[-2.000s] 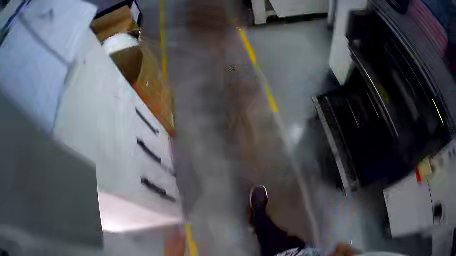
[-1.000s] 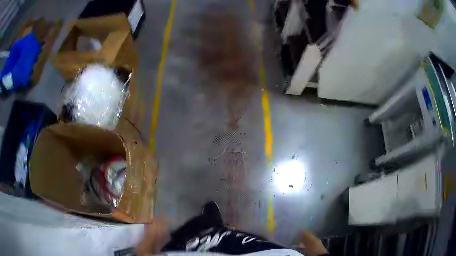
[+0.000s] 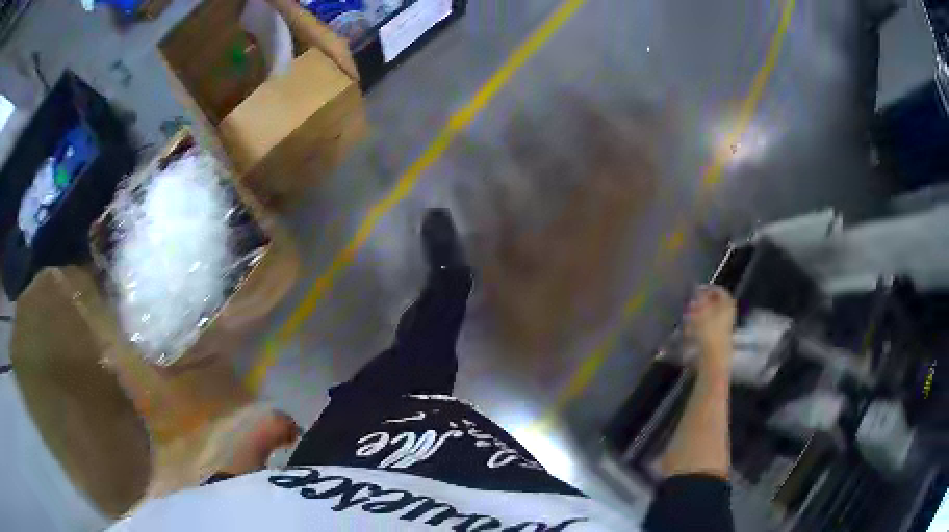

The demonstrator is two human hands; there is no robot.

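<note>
My left hand is low at the left of my body, blurred, in front of the side of an open brown cardboard box. No object shows in it, and its fingers cannot be made out. My right hand is stretched forward on the right, over the edge of dark equipment. Its fingers look curled; whether they hold anything is unclear. A box filled with tangled clear plastic waste stands on the floor at the left, beyond the nearest box.
Another open cardboard box stands farther off, beside a black bin. A second black bin is at the far left. Yellow lines cross the grey floor. Dark equipment with white parts is at the right. One leg is stepping forward.
The view has turned, so the floor lines now slant and the boxes sit differently. More of my right arm shows, reaching forward over the equipment. My leg is farther forward.
</note>
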